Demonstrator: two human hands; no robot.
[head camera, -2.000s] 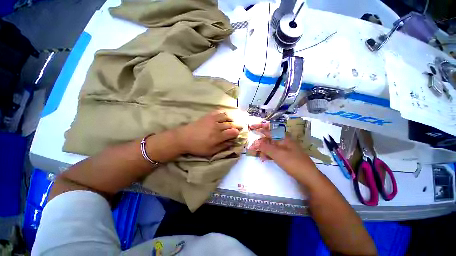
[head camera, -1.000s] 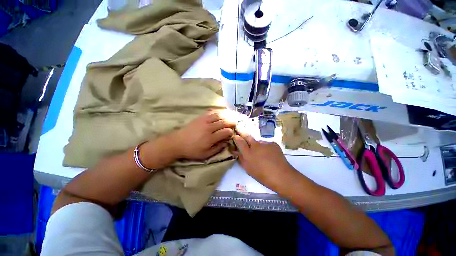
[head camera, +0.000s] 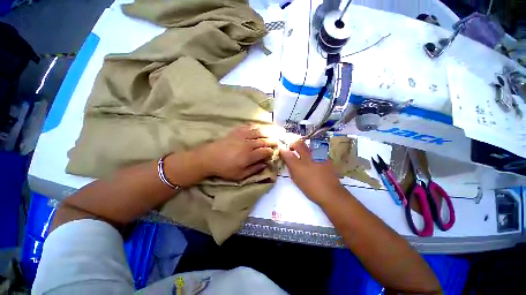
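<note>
A khaki garment piece (head camera: 156, 109) lies bunched on the table left of the needle. My left hand (head camera: 245, 154) rests on it with curled fingers, holding its edge close to the needle. My right hand (head camera: 305, 167) is just right of it, its fingertips at the garment edge in the bright light under the machine head. The glare and my fingers hide the exact grip and the needle. The white lockstitch sewing machine (head camera: 369, 98) stands above my hands, with a small blue-grey block (head camera: 320, 151) behind my right hand.
Small khaki scraps (head camera: 349, 158) lie right of the needle. Thread snips (head camera: 390, 181) and pink-and-black fabric shears (head camera: 425, 204) lie farther right. A tape measure strip (head camera: 288, 233) runs along the front edge. A paper note (head camera: 481, 106) is on the machine head.
The right hand was apart from the left near the needle, then came in to the garment edge beside it, and is now slightly higher at the needle. The camera view has shifted.
</note>
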